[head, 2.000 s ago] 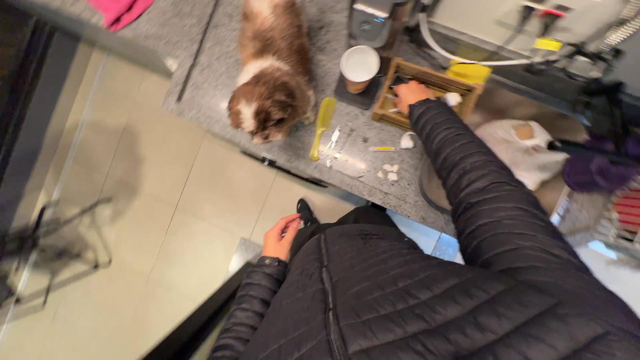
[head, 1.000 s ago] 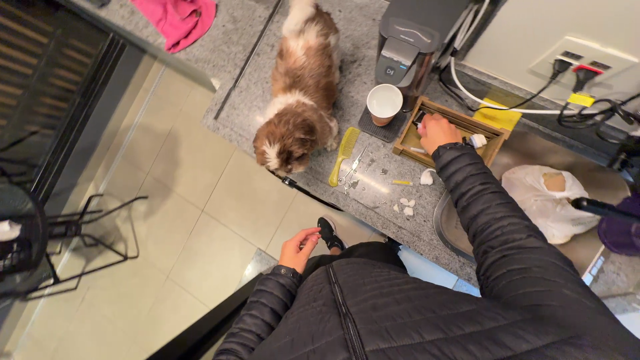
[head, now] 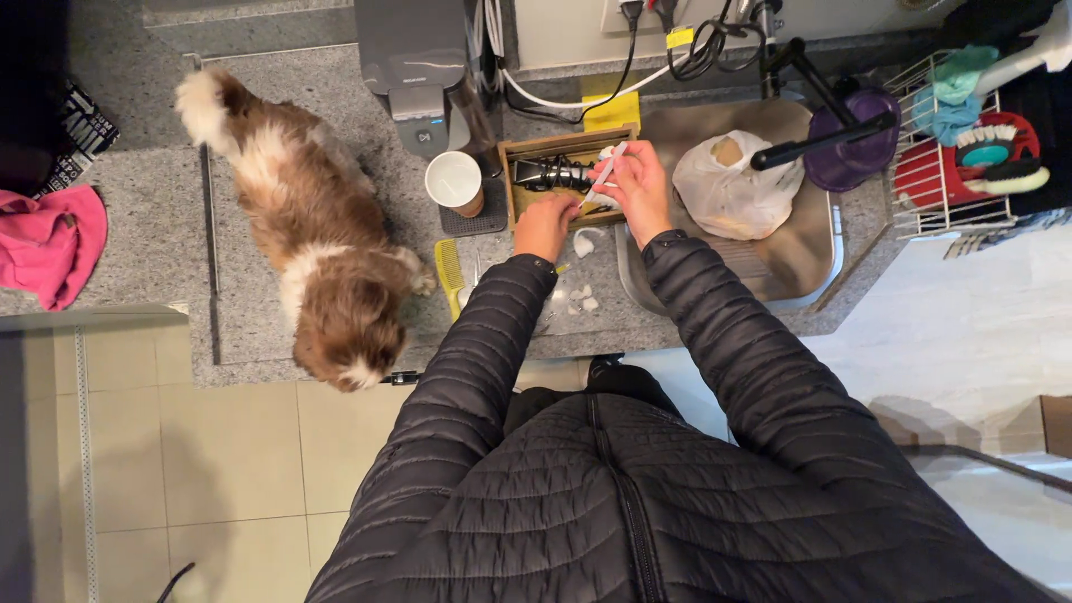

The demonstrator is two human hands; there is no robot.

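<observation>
Both hands are together over a wooden tray box (head: 569, 142) on the granite counter. My right hand (head: 638, 188) grips a thin white stick-like item (head: 605, 174), tilted, its kind unclear. At its lower end are the fingertips of my left hand (head: 546, 224); whether they pinch it is too small to tell. Inside the box lies a black and silver hair clipper (head: 548, 174) with a dark cord. A brown and white dog (head: 310, 218) stands on the counter at the left, head over the front edge. Between dog and hands lies a yellow comb (head: 450, 272).
A paper cup (head: 455, 182) stands by a dark coffee machine (head: 416, 75). Cotton pieces (head: 584, 297) lie near the front edge. The steel sink (head: 737, 276) at the right holds a white plastic bag (head: 737, 188) beneath a black faucet (head: 821, 138). Pink cloth (head: 54, 243) lies far left.
My left hand has come up from beside my body to the box. My right hand has lifted out of the box with the white item. The view has shifted to the right.
</observation>
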